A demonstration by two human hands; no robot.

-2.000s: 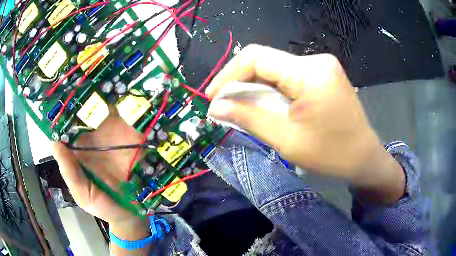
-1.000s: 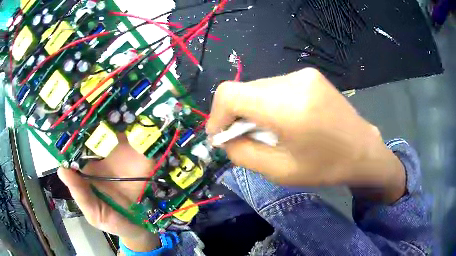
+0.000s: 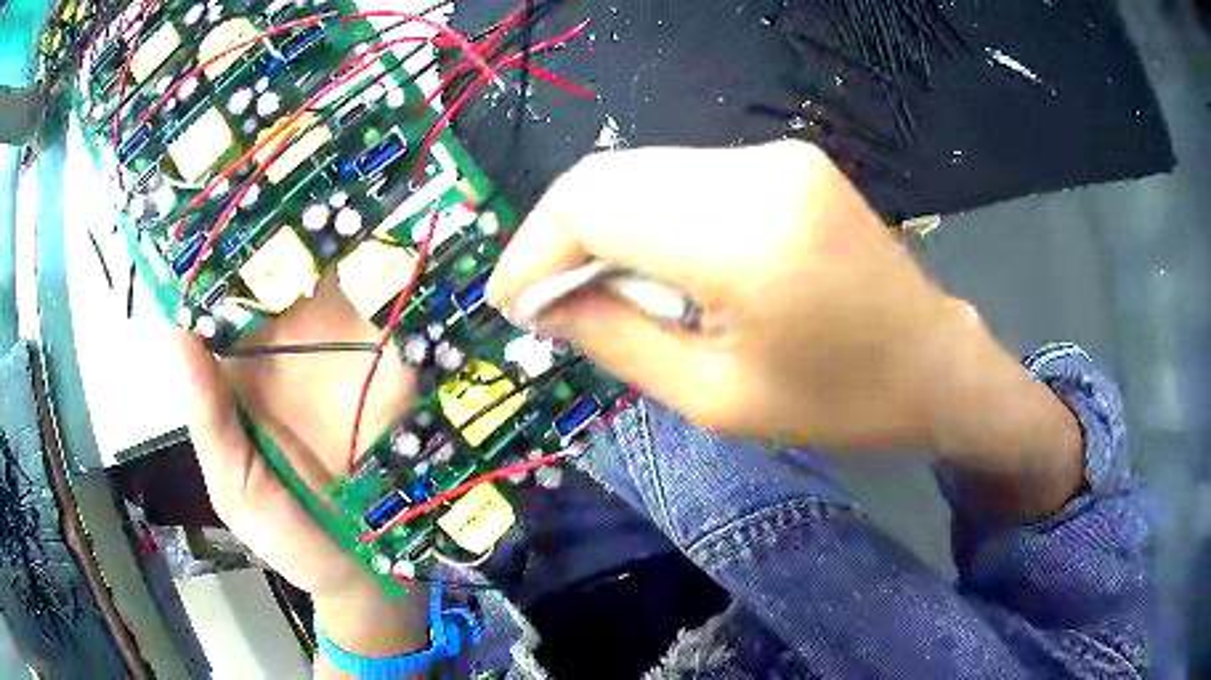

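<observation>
A green PCB panel (image 3: 359, 219) crowded with parts is held tilted over my lap, running from upper left to lower centre. My left hand (image 3: 286, 438) holds it from below, with the thumb at its left edge. My right hand (image 3: 784, 292) pinches a white tissue (image 3: 584, 286) at the panel's right edge; its fingertips hide the spot beneath. Red lead wires (image 3: 399, 299) and a black lead wire (image 3: 299, 349) lie across yellow-taped transformers (image 3: 482, 403). A blue wrist strap (image 3: 385, 659) is around my left wrist.
A black mat (image 3: 1062, 120) lies beyond my right hand, with a pile of black pieces (image 3: 890, 53) and white bits. A white sheet (image 3: 100, 385) shows left of the panel. A dark tray with black pieces (image 3: 33, 531) is at the far left. Denim covers my lap (image 3: 784, 531).
The panel and my left hand moved down, then back up and slightly right. My right hand stays at the panel's right edge with the tissue, now slightly further left.
</observation>
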